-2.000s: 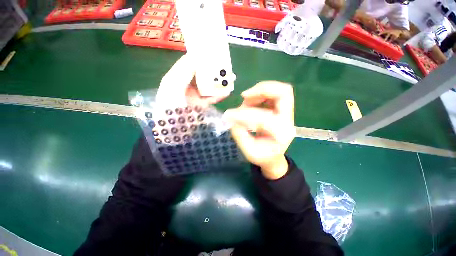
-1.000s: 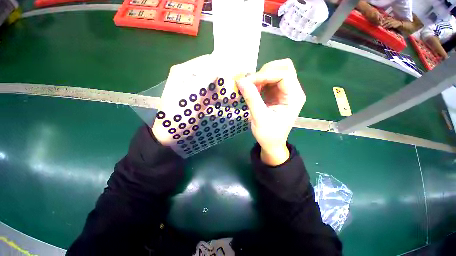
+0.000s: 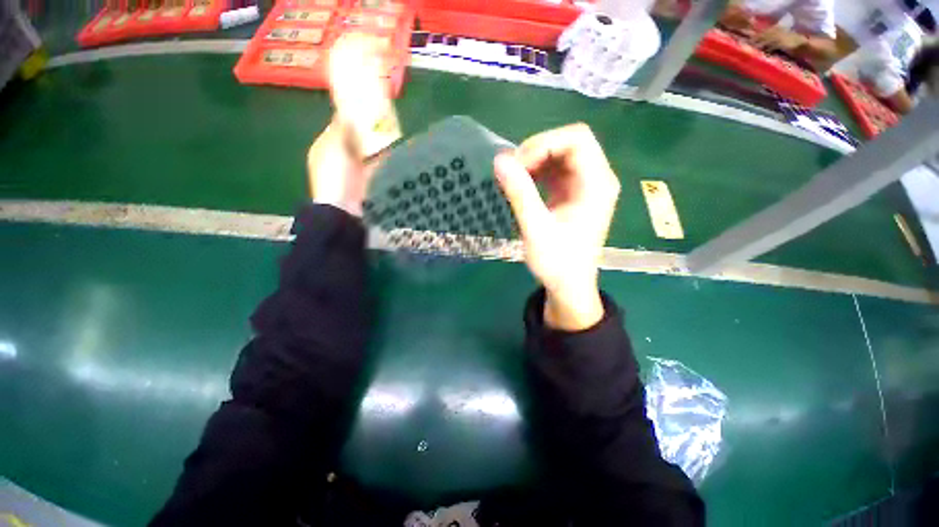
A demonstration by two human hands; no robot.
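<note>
The clear lens ring sheet, with rows of dark rings, hangs tilted in front of me. My right hand pinches its upper right edge between thumb and finger. My left hand is at the sheet's left side, overexposed and blurred. It holds a pale phone back cover, whose lower end shows beside the fingers; the rest merges with the glare. Whether the left fingers also touch the sheet is unclear.
A pale gold cover lies on the green belt beside a grey post. A crumpled clear bag lies lower right. Red trays, a white label roll and other workers' hands are across the line.
My left hand and the cover have moved left and away from my right hand. The ring sheet now spans between the hands. The loose cover on the belt has shifted left.
</note>
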